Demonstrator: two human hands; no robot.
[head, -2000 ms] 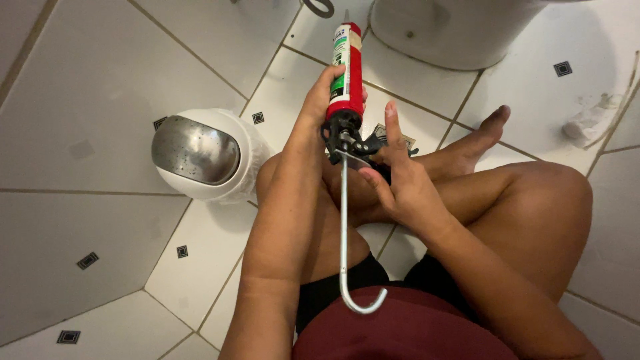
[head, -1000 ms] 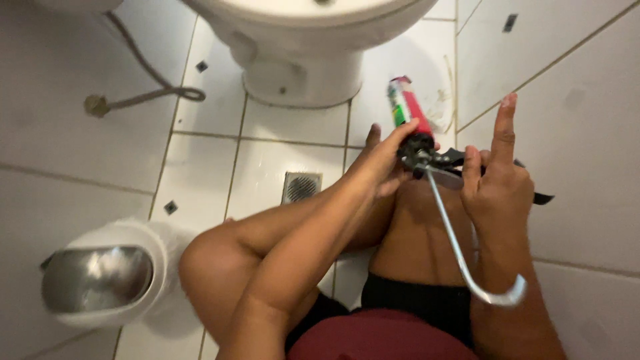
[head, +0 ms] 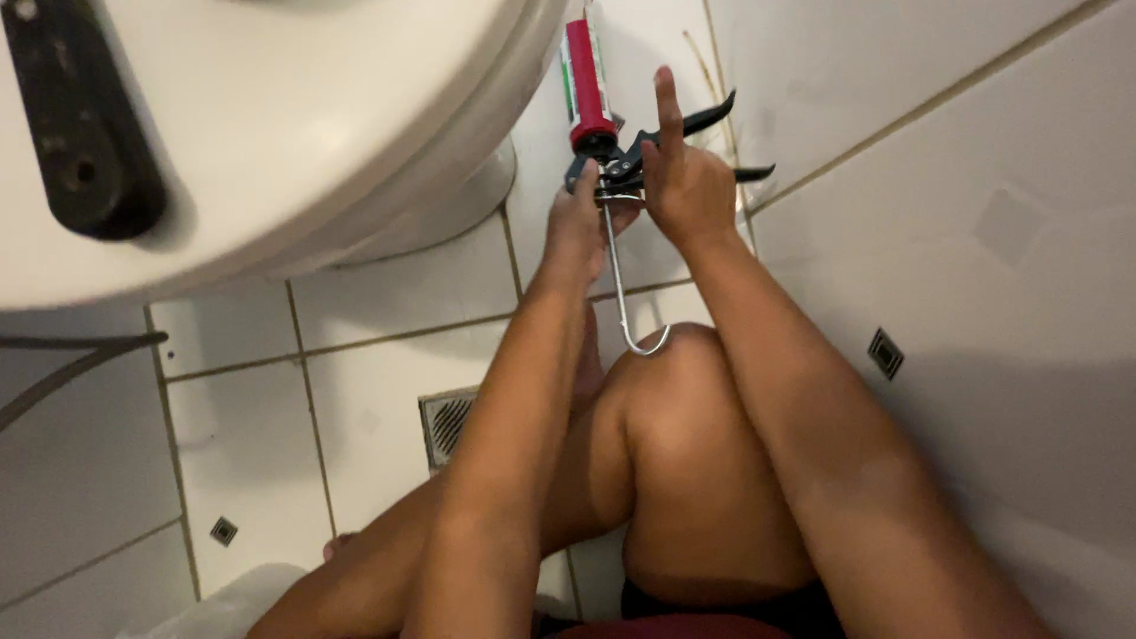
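A black caulking gun (head: 626,169) with a hooked metal rod (head: 619,275) holds a red and white sealant cartridge (head: 586,80), its nozzle toward the top of the view. My left hand (head: 581,222) grips the rear of the gun's frame beside the rod. Around the gun's black handle and trigger is my right hand (head: 692,182), with the index finger raised and the other fingers curled. The tips of both levers stick out past that hand. The rod's hook hangs close over my bent knee.
A white toilet (head: 355,177) fills the upper left, with a black-handled object (head: 84,133) lying on it. A floor drain (head: 444,426) sits beside my left forearm. A grey hose (head: 71,355) is at the left edge. Tiled wall (head: 976,222) rises at the right.
The view has swung far toward the toilet and the right wall. Both hands have carried the caulking gun from in front of my lap to a spot beside the toilet's base.
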